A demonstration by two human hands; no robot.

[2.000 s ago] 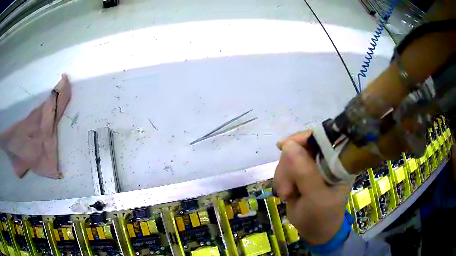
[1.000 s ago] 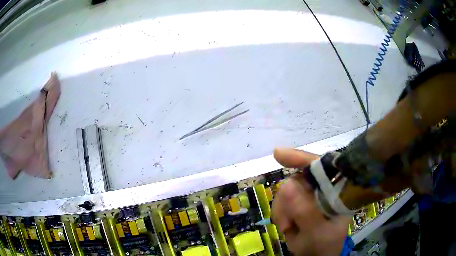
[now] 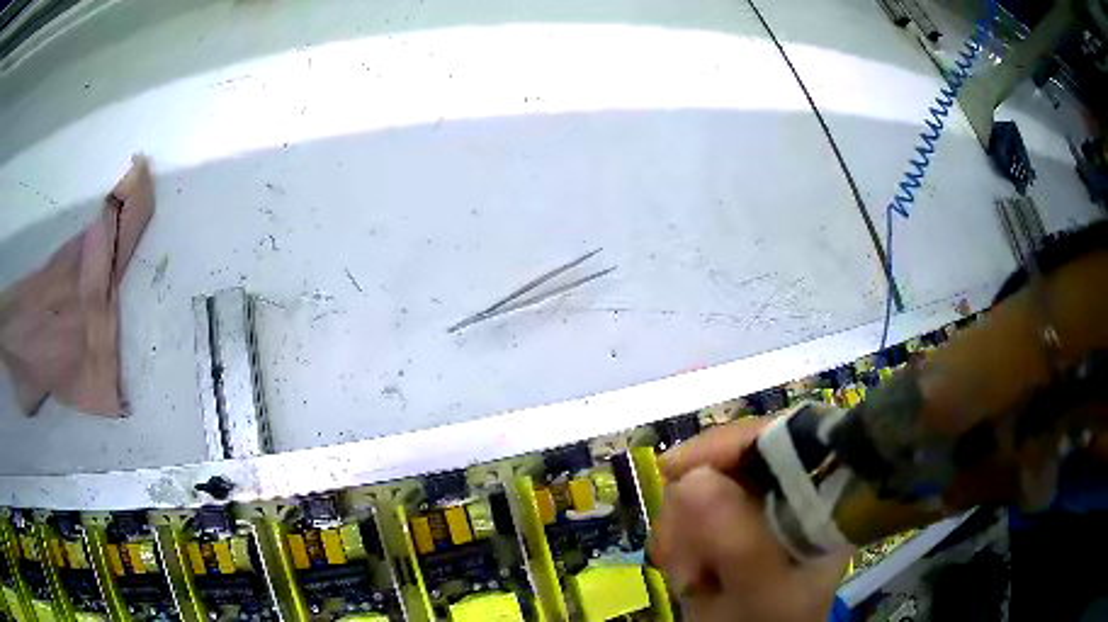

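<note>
My right hand (image 3: 735, 522), bare, is closed around the front of the thick brown glue dispensing gun (image 3: 972, 401), near its white band, at the lower right. The gun's pale-blue nozzle tip (image 3: 632, 558) barely shows left of my fingers, over a board. The power supply boards (image 3: 462, 547) lie in a long row along the near edge, with yellow transformers (image 3: 611, 592), small orange-yellow blocks and upright yellow-green strips between them. A white blob shows beside the orange-yellow blocks on the board near the tip. My left hand is not in view.
A pale metal rail (image 3: 401, 447) runs behind the boards. A slotted metal bracket (image 3: 233, 377) stands square to it. Tweezers (image 3: 529, 294) and a pink cloth (image 3: 83, 304) lie on the worktop (image 3: 401, 219). A blue coiled cord (image 3: 930, 140) and a dark thin line hang at the right.
The hand and gun have moved lower since the first frame, and the nozzle tip has shifted down to the board's transformer side. The last second shows only a small shift of hand and view.
</note>
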